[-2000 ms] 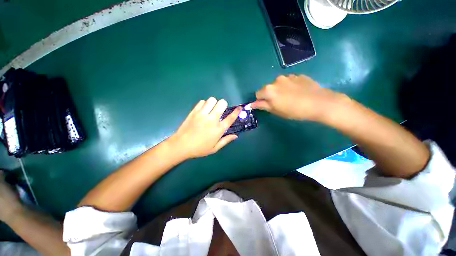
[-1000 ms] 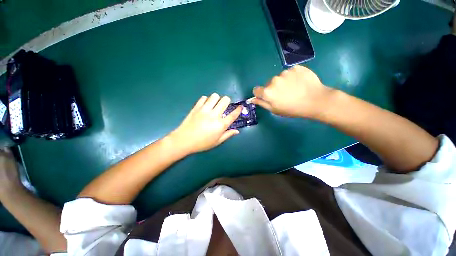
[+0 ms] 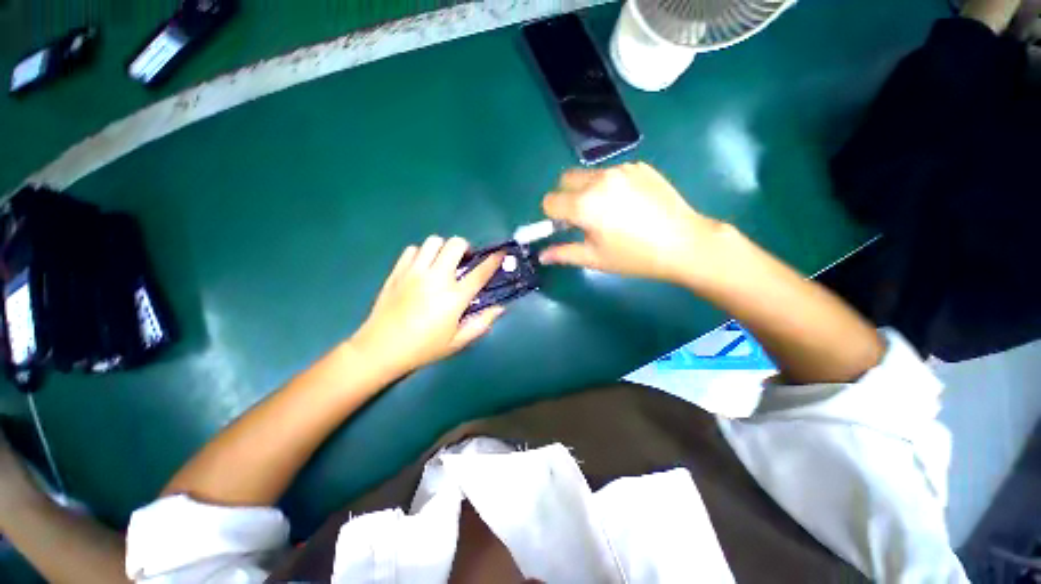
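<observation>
A black handset unit (image 3: 523,277) lies on the green bench top in front of me, with a small round white disc near its right end. My left hand (image 3: 425,299) lies over its left part and holds it down, thumb below and index finger on top. My right hand (image 3: 622,219) is just right of the handset, fingers bent around a small whitish piece (image 3: 533,232) that sticks out at the handset's upper right corner. What this piece is I cannot tell.
A stack of black handsets (image 3: 86,285) stands at left. Two single handsets (image 3: 171,46) lie beyond the pale curved strip (image 3: 274,86). A smartphone (image 3: 582,91) and a white fan (image 3: 651,51) are at the top. Another person's arm (image 3: 51,513) is at lower left; a dark-clothed person (image 3: 936,194) is at right.
The view has shifted, so the bench things sit further left and the two single handsets have come into view. My right hand has opened slightly and the whitish piece shows more. My left hand still holds the handset.
</observation>
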